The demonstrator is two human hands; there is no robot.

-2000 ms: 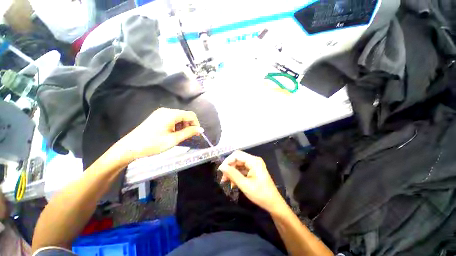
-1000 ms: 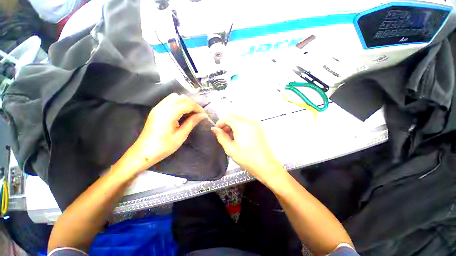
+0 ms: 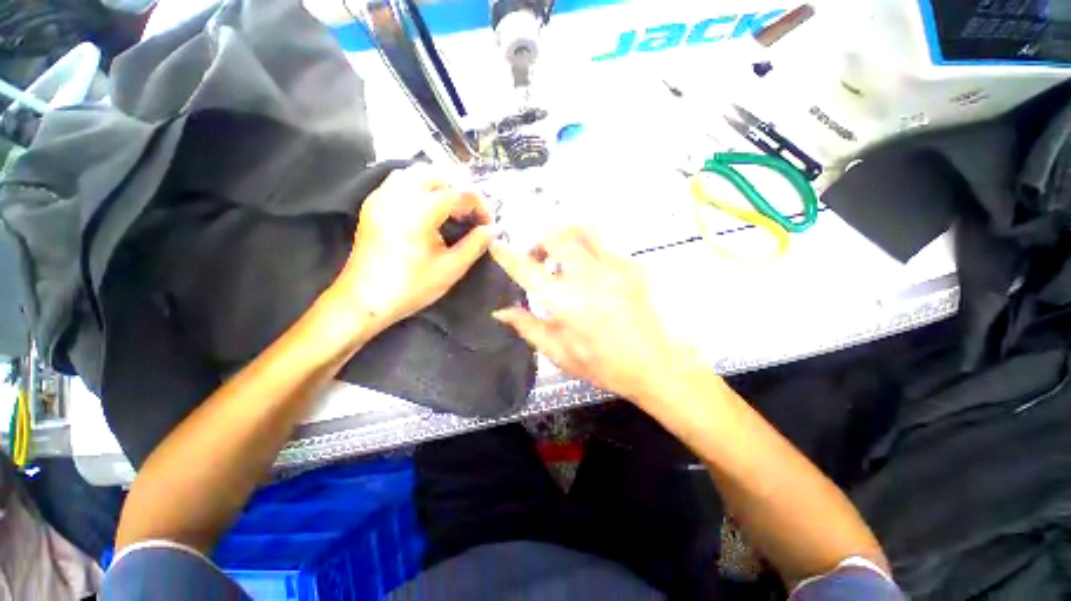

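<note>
The dark grey garment [image 3: 235, 235] lies bunched on the table left of the needle, with a rounded end near the front edge. My left hand [image 3: 411, 241] is over the garment just below the presser foot [image 3: 513, 147], thumb and index finger pinched at the cloth edge or a thin strip. Which of the two cannot be told. My right hand [image 3: 587, 305] is beside it, fingertips close to the left fingertips, other fingers loosely spread; the area is overexposed, so what it holds is unclear. The white sewing machine [image 3: 658, 82] with "JACK" lettering stands behind.
Scissors with green and yellow handle loops [image 3: 769, 194] and black thread snips [image 3: 778, 143] lie right of my hands. A dark garment heap [image 3: 987, 434] hangs at the right. The control panel [image 3: 998, 29] is at top right. A blue crate [image 3: 317, 528] is below the table.
Both hands have moved from the table's front edge up to just below the presser foot. The thin pale strip seen between them earlier is no longer clear. The view has moved closer to the machine.
</note>
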